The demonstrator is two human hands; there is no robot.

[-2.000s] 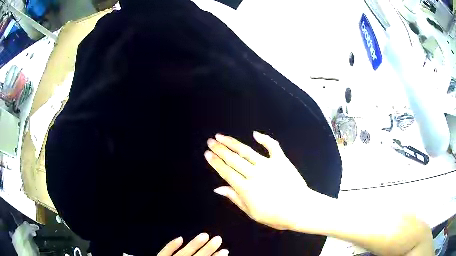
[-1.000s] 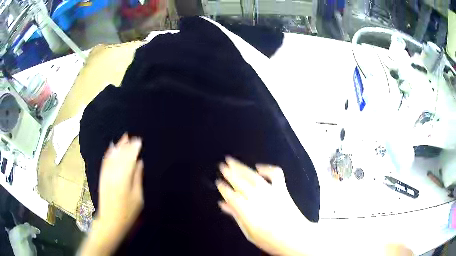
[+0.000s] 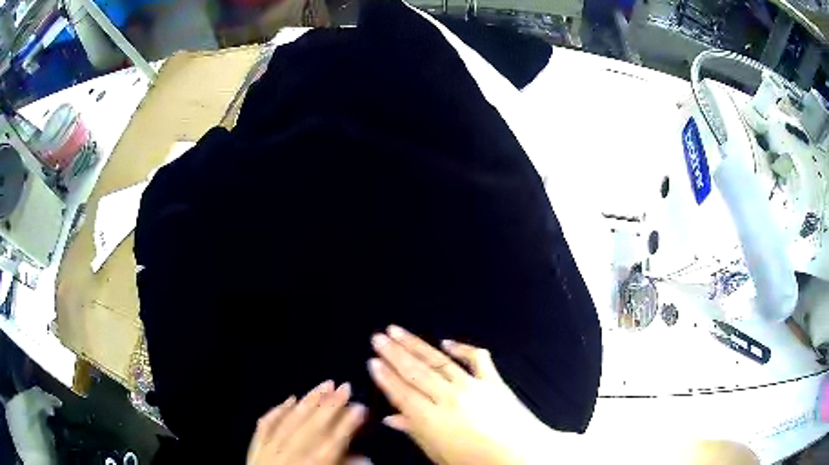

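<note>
A large black garment piece (image 3: 364,209) lies spread over the white table and partly over the cardboard at the left. My left hand (image 3: 309,427) is at the bottom centre, slightly blurred and cut off by the lower edge, fingers on the cloth. My right hand (image 3: 436,390) lies on the cloth just to its right, palm down, with fingers extended and the thumb a little apart. Neither hand grips anything visible. The garment's near end runs out of the picture.
Brown cardboard (image 3: 100,313) with a white sheet (image 3: 116,218) is at the left. At the right are the white sewing machine with its brother label (image 3: 696,161), a shiny metal plate (image 3: 638,300) and black thread snips (image 3: 742,342). Another black cloth (image 3: 504,50) lies at the back.
My left hand has moved from the garment's left side towards the bottom centre, beside my right hand. My right hand has moved slightly lower. The garment looks more spread out.
</note>
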